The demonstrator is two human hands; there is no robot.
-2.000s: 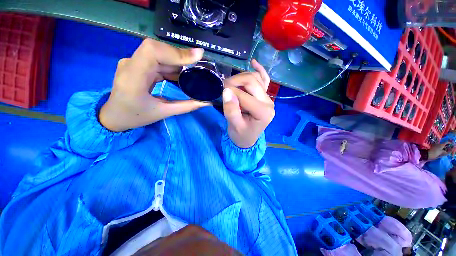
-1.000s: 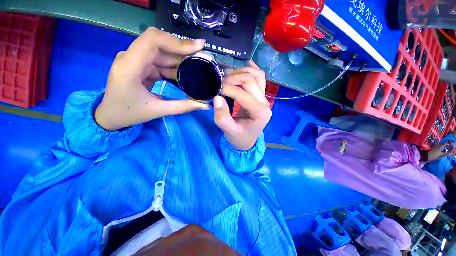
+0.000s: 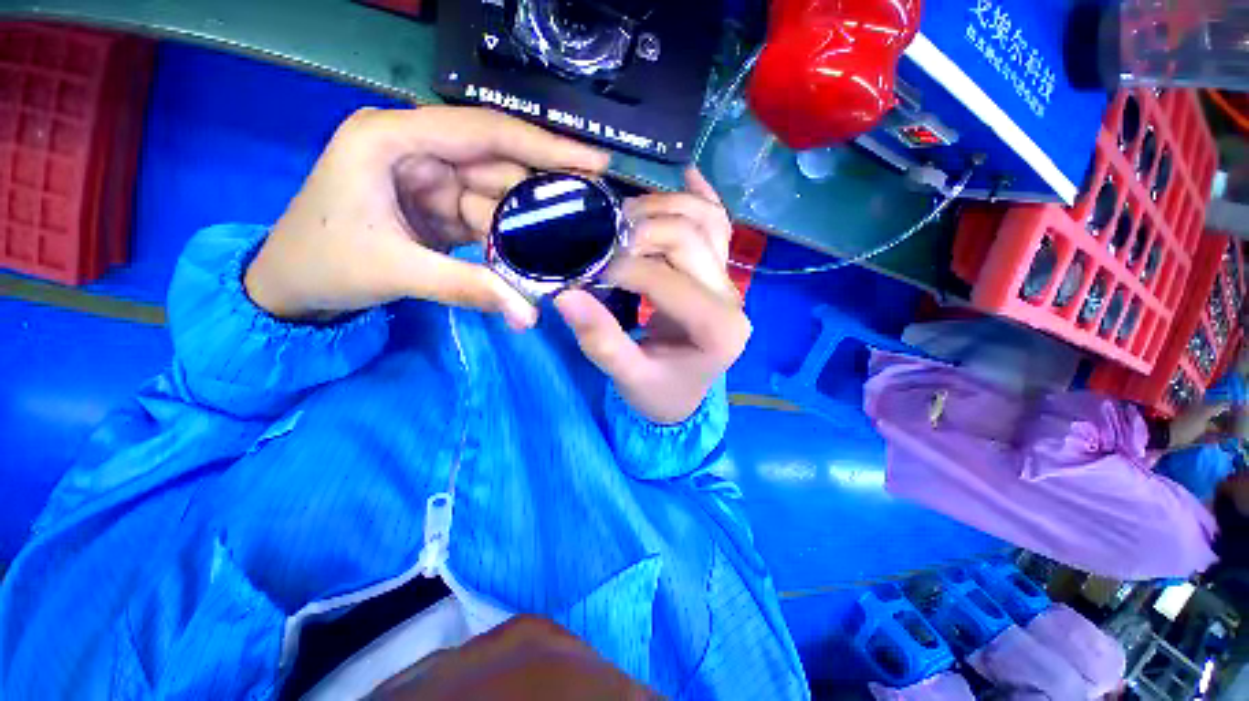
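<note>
A round watch case [image 3: 559, 230] with a glossy black face and a metallic rim is held up between my two hands, just in front of the bench edge. White light streaks reflect on its face. My left hand [image 3: 377, 219] grips it from the left, with the thumb at its lower left edge and fingers above and behind it. My right hand [image 3: 671, 295] holds it at the right edge, with fingers curled and the thumb near the lower rim. The black test fixture [image 3: 473, 69] with white lettering and a shiny clear seat lies just beyond my hands.
A red lever grip [image 3: 833, 69] stands right of the fixture, beside a blue-and-white tester [image 3: 1007, 96] with a pale air tube [image 3: 877, 256]. A tilted red tray [image 3: 1020, 295] holds round cases at right. Red trays [image 3: 62, 164] stand at left. A person in a pink smock [image 3: 1014, 452] is at right.
The watch case has tilted, so its face now shows bright reflections. My left fingers and thumb have shifted around its rim. The fixture, lever and tester appear slightly further right in view.
</note>
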